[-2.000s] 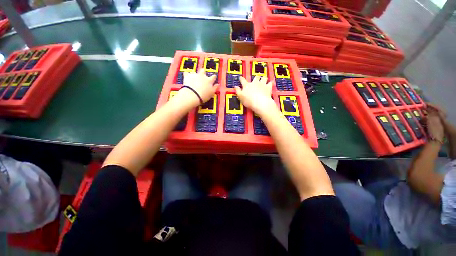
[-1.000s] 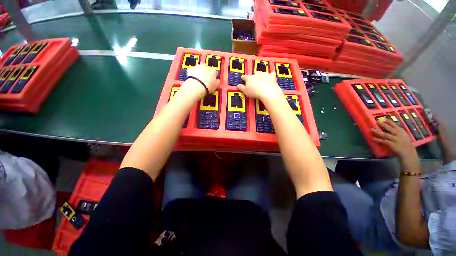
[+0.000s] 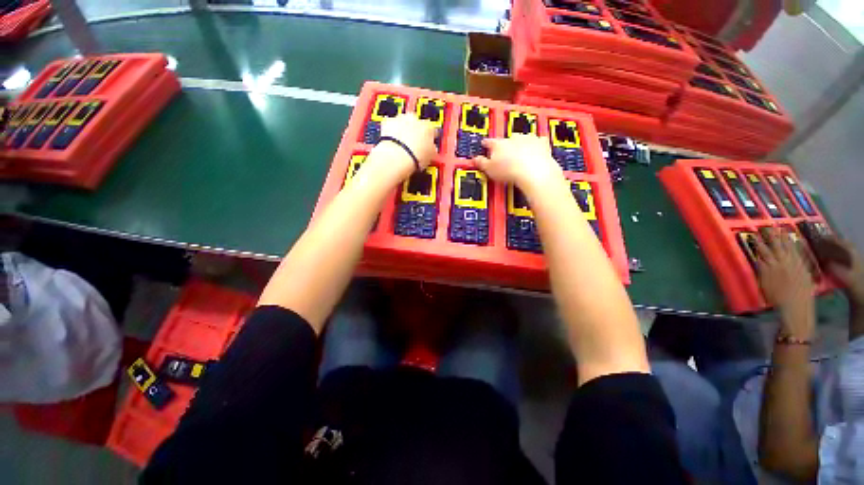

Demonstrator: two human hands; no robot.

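A red-orange phone tray (image 3: 497, 260) lies on top of others on the green bench in front of me. Its two rows hold dark keypad phones (image 3: 470, 206) with yellow frames around black screens. My left hand (image 3: 411, 142) is over the back row at the left, its fingers on the lower parts of phones there. My right hand (image 3: 520, 159) is over the back row right of centre, its fingertips at the phones. The hands partly hide the phones under them. Neither hand is seen lifting a phone, and finger contact is hard to make out.
Stacked trays (image 3: 606, 71) and a parts box (image 3: 490, 64) stand at the back right. Small loose parts (image 3: 621, 156) lie right of my tray. Another person's hands are at a right-hand tray (image 3: 690, 194). More trays (image 3: 142, 114) lie left. A lower tray (image 3: 194, 327) holds loose phones.
My hands stay over the back row, with slightly changed finger positions. The view has shifted, so the bench appears further right. The neighbour's hands have moved over the right-hand tray.
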